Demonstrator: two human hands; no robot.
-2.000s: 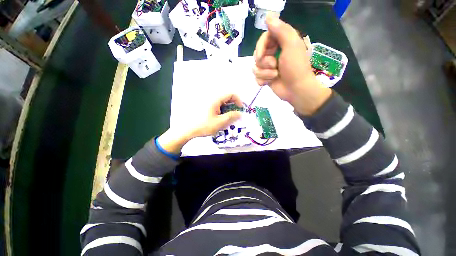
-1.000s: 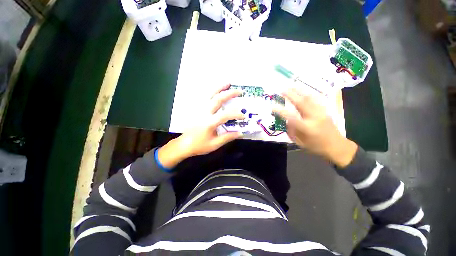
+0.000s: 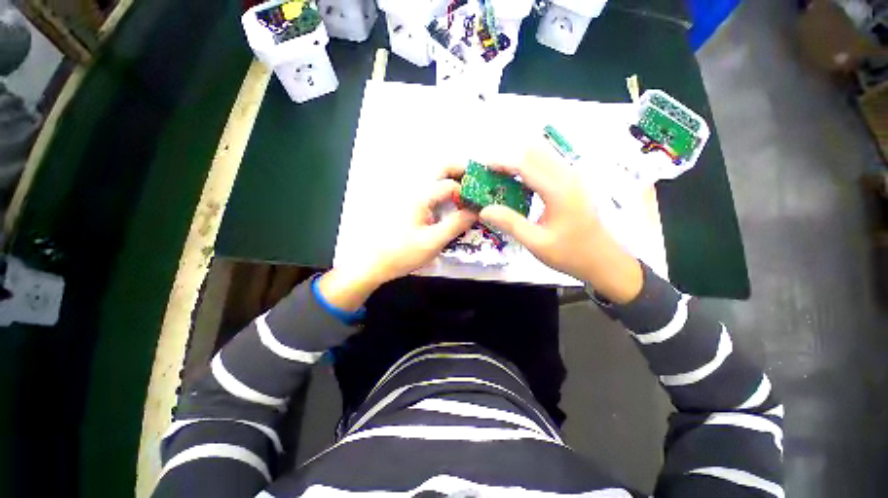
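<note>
The green main circuit board [image 3: 495,192] is raised and tilted above the white plastic housing [image 3: 479,255], near the front of the white work sheet [image 3: 409,126]. My right hand [image 3: 565,216] grips the board at its right side, thumb on its face. My left hand [image 3: 414,229] is at the board's left edge and the housing; its fingertips are partly hidden, with something red beside them. Dark and red wires show in the housing below the board. The screwdriver [image 3: 560,142] lies on the sheet beyond my right hand, its green handle towards the far side.
A set-aside unit [image 3: 672,133] with a green board and red-black wires is at the sheet's right. Several waiting units [image 3: 305,63] stand along the far side. A pale rail [image 3: 195,282] runs along the left beside the green conveyor belt, where another white housing [image 3: 29,295] lies.
The screwdriver has gone from my right hand to the sheet. The main board, flat at the housing's right earlier, is now lifted over the housing and held.
</note>
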